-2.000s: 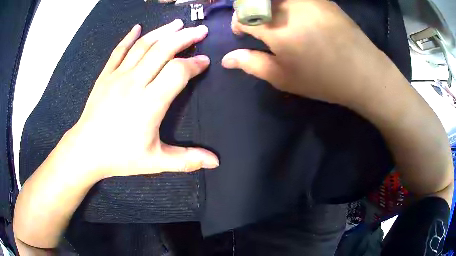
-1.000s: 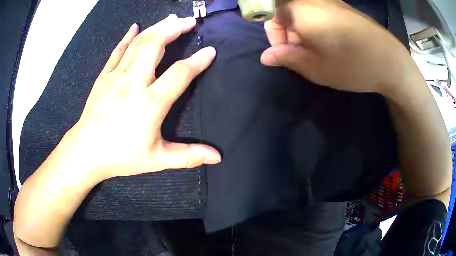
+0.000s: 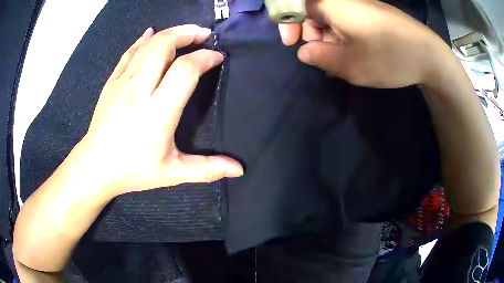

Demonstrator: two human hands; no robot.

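Note:
A large dark ribbed garment panel (image 3: 160,215) covers the table and hangs towards the lap. A smoother black pocket piece (image 3: 271,143) lies on it, its left edge beside a stitched seam (image 3: 219,110). The silver presser foot (image 3: 221,9) is at the top centre, at the upper end of the seam. My left hand (image 3: 149,116) lies flat and spread on the ribbed panel, its thumb tip over the smooth piece's edge. My right hand (image 3: 359,50) is at the upper right with curled fingers on the smooth piece; whether they pinch cloth is unclear.
A pale round knob (image 3: 285,10) sits at the top centre, beside my right fingers. The white table (image 3: 47,61) shows at the left. A red plastic basket (image 3: 431,210) is low at the right. Small items lie on a white surface (image 3: 486,88) at the far right.
My right hand has moved right, away from the seam, and curled its fingers. My left fingertips have drawn in slightly. More of the seam's stitching shows between the cloth edges.

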